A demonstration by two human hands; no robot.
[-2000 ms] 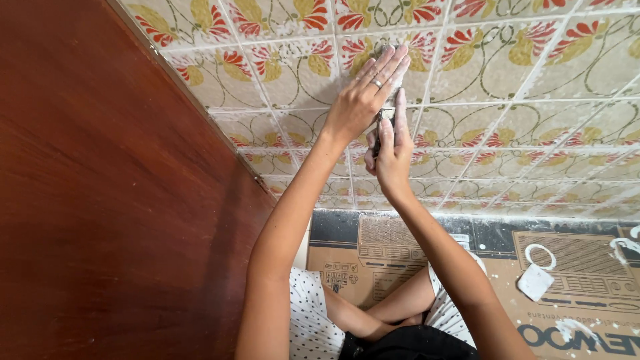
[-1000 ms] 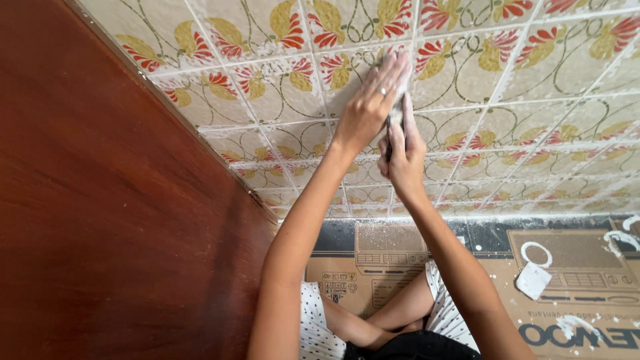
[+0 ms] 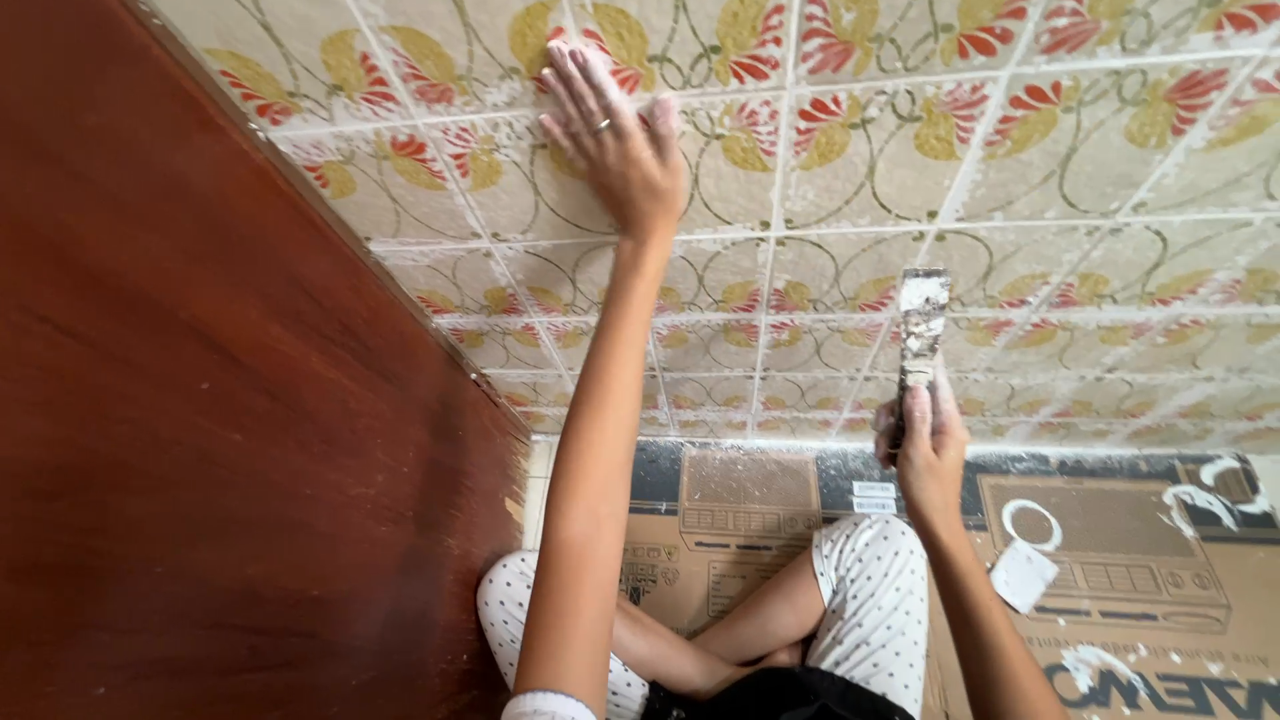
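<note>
My left hand [image 3: 615, 145] lies against the patterned wall tiles [image 3: 840, 190], fingers spread a little, with white powder on the fingers and a ring on one of them. Lower and to the right, my right hand [image 3: 925, 430] grips a narrow putty knife [image 3: 923, 320] by its handle. Its blade points up and is smeared with white paste. White residue marks the tile joints and parts of the red and yellow pattern.
A reddish-brown wooden door [image 3: 250, 400] borders the wall on the left. Flattened cardboard [image 3: 1100, 640] covers the floor, spotted with white; a white ring [image 3: 1031, 525] and a white square piece [image 3: 1023, 575] lie on it. My crossed legs rest on the cardboard.
My hands were close together on the tiles; now they are apart. The right hand has drawn down and to the right with the putty knife, while the left has moved left along the wall.
</note>
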